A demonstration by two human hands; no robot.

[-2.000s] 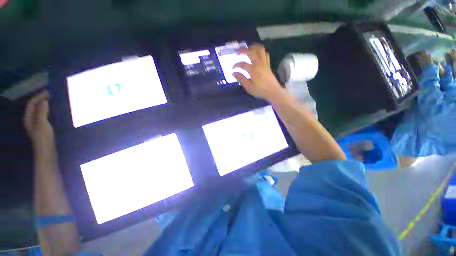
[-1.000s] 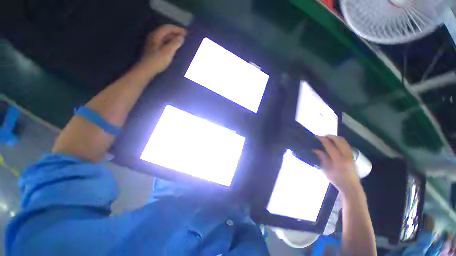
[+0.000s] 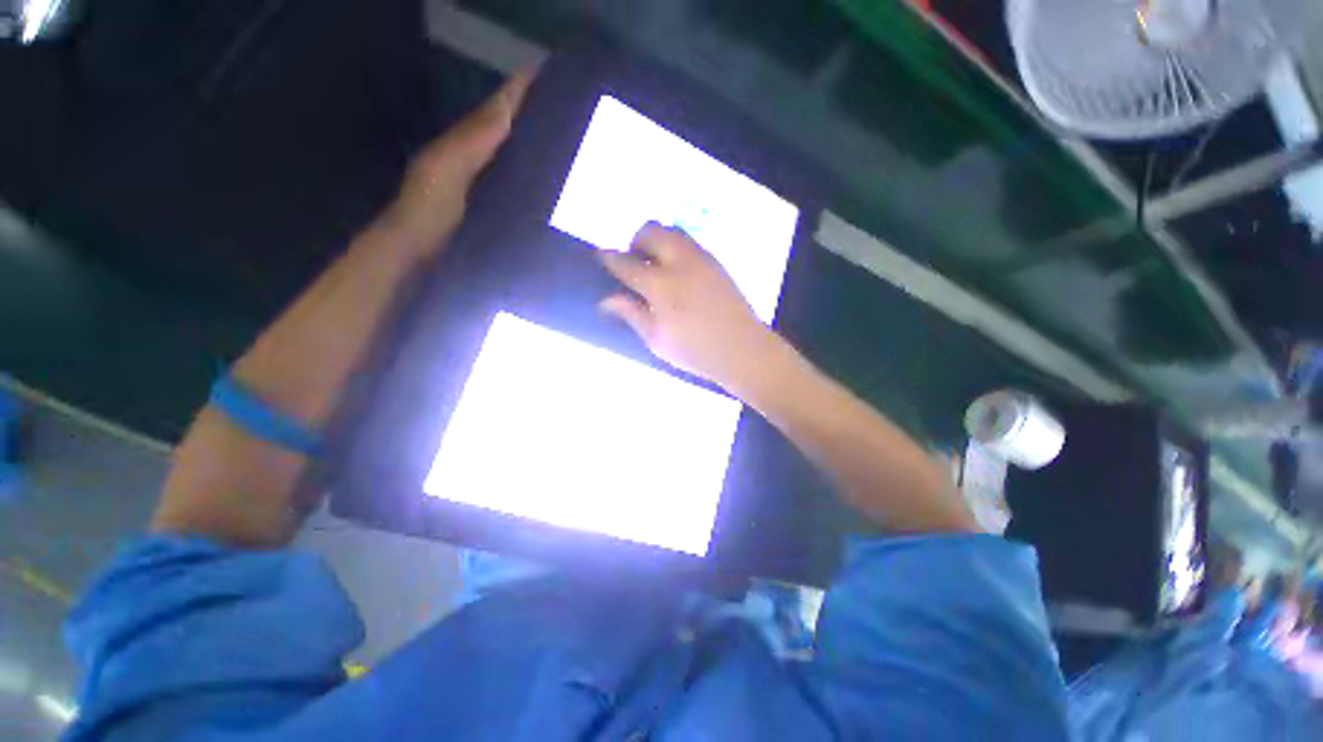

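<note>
Two tablets with bright white screens lie in a black foam tray (image 3: 537, 276). The upper tablet (image 3: 595, 181) is partly covered by my right hand (image 3: 682, 302), whose fingers are bent at its lower edge. The lower tablet (image 3: 580, 435) is uncovered. My left hand (image 3: 462, 163) lies along the tray's left outer edge, near its upper corner, with the fingertips partly hidden. Whether it grips the tray is not clear. A blue band is on my left wrist.
A white roll (image 3: 1019, 431) with a hanging strip is at the right, beside a black tray stack (image 3: 1095, 507) with a tablet (image 3: 1183, 529) on it. A white fan (image 3: 1139, 58) is at the upper right. Another person's blue sleeve (image 3: 1183, 689) shows at the lower right.
The right-hand tray with two tablets is gone from beside the left one. My right hand has moved left onto the upper tablet's lower edge. My left hand stays at the tray's left side.
</note>
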